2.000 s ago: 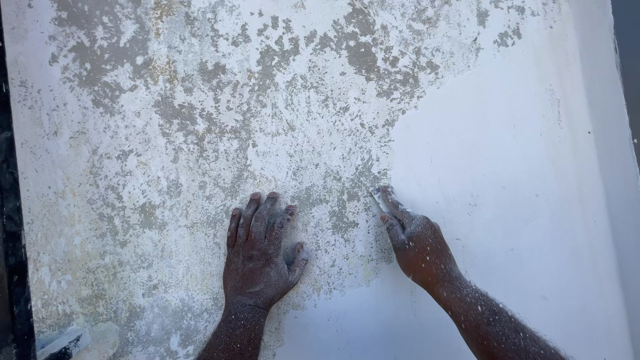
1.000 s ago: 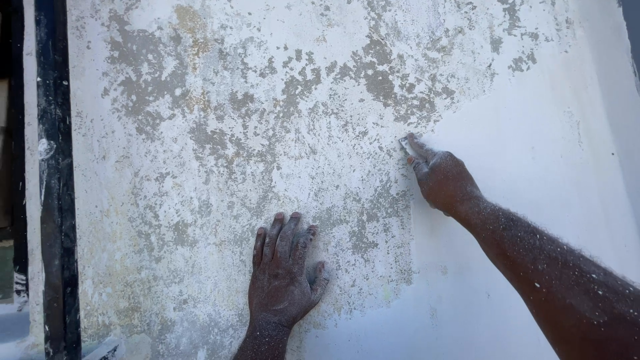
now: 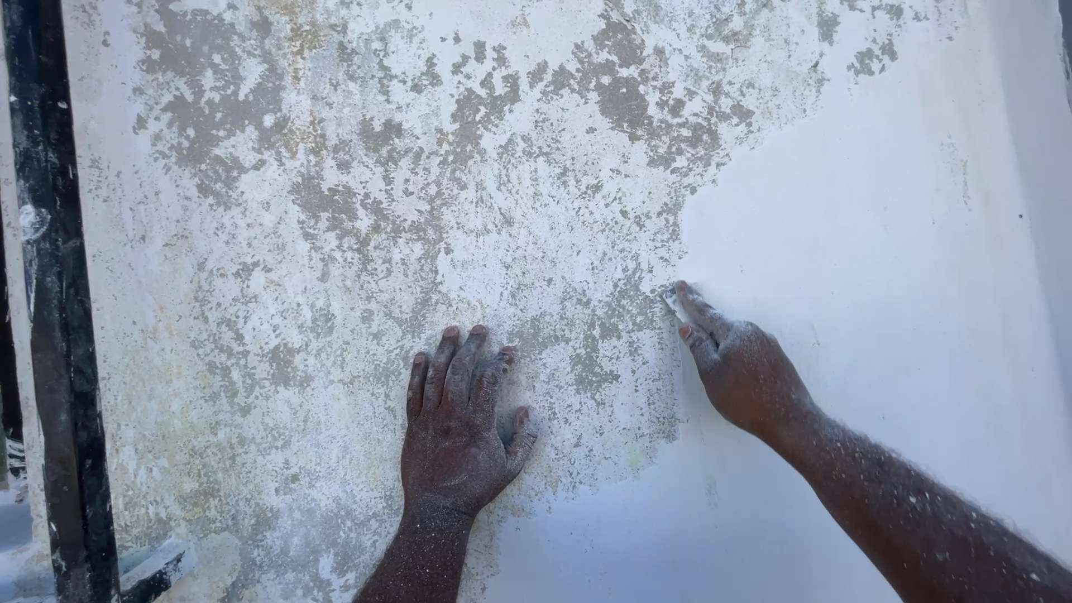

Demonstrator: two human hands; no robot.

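Observation:
Palm down, my left hand (image 3: 461,423) rests on a wall (image 3: 335,251) whose white coating is worn through in grey patches; its fingers are apart and it holds nothing. To its right, my right hand (image 3: 741,368) presses a small, thin whitish piece (image 3: 675,303) against the wall, where the patchy surface meets a smooth white area (image 3: 837,251). Most of that piece is hidden under the fingers, so its kind cannot be told. White dust and specks cover both hands and the right forearm.
A dark metal bar (image 3: 59,335) spotted with white runs upright along the left edge. Near its foot a short dark bracket (image 3: 155,578), smeared with white, sticks out at the wall. At the far right the wall turns at a corner.
My right hand has moved down along the edge of the smooth white area since one second ago, still pressing the piece. My left hand stays flat on the wall. The view has shifted.

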